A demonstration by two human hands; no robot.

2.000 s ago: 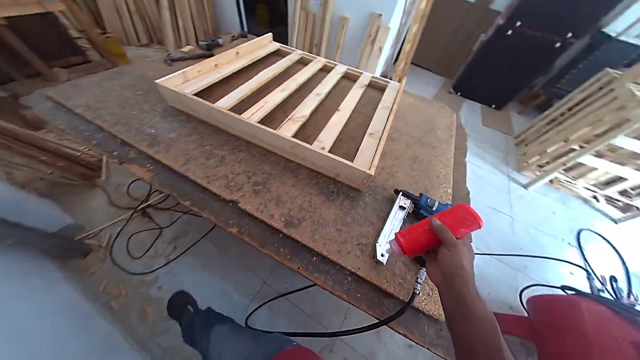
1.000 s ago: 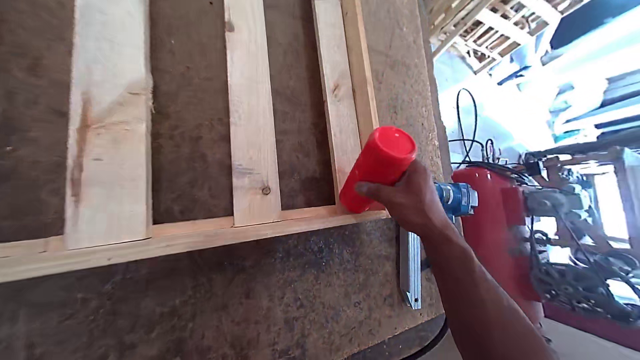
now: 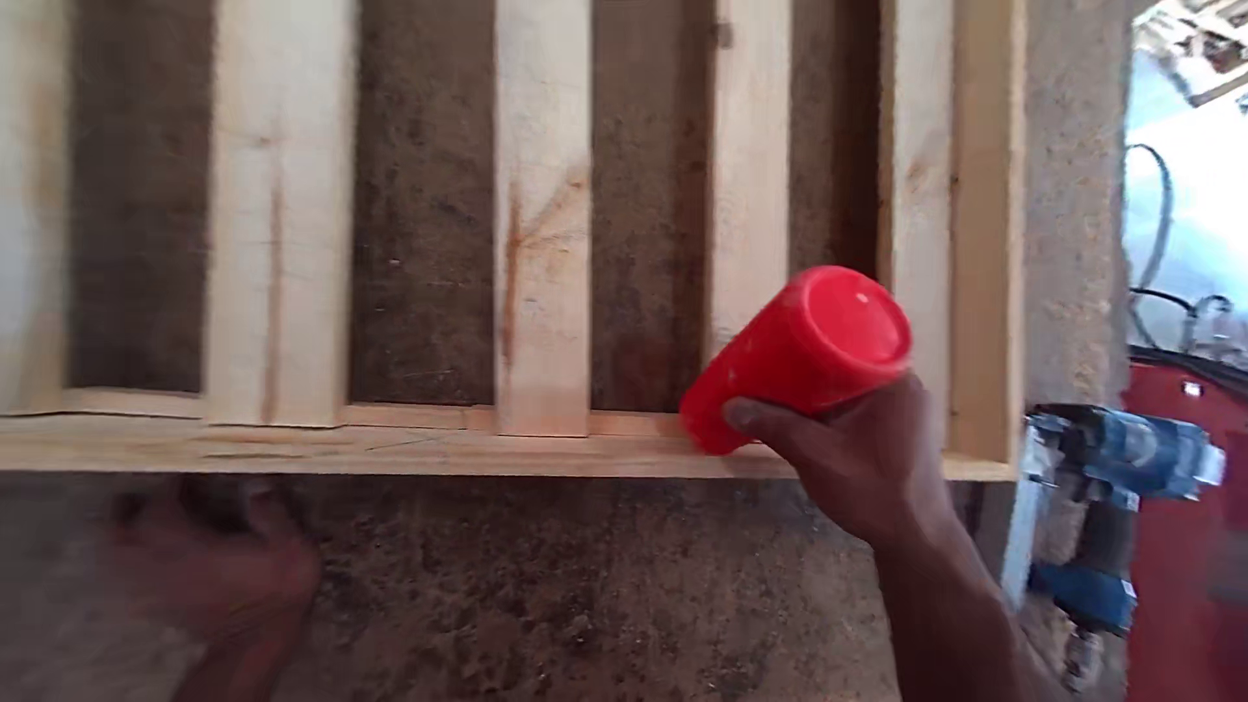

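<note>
My right hand point(image 3: 858, 458) is closed round a red plastic bottle point(image 3: 795, 356), tilted with its base up to the right. The bottle's lower end, its tip hidden, is at the near rail of a wooden slatted frame point(image 3: 546, 456), beside the end of a slat point(image 3: 751, 175). Other slats point(image 3: 541, 224) lie across the frame to the left. My left hand point(image 3: 219, 565), blurred, is just below the near rail at the left; whether it holds something cannot be told.
A blue pneumatic nailer point(image 3: 1141, 453) lies past the frame's right corner, on the worktable point(image 3: 585, 585). Beyond the table's right edge stand a red tank point(image 3: 1185, 585) and dark hoses point(image 3: 1160, 205).
The view has moved much closer over the frame. The red bottle has gone from above the nailer to the frame's near rail, then left along it. My left hand has come into view.
</note>
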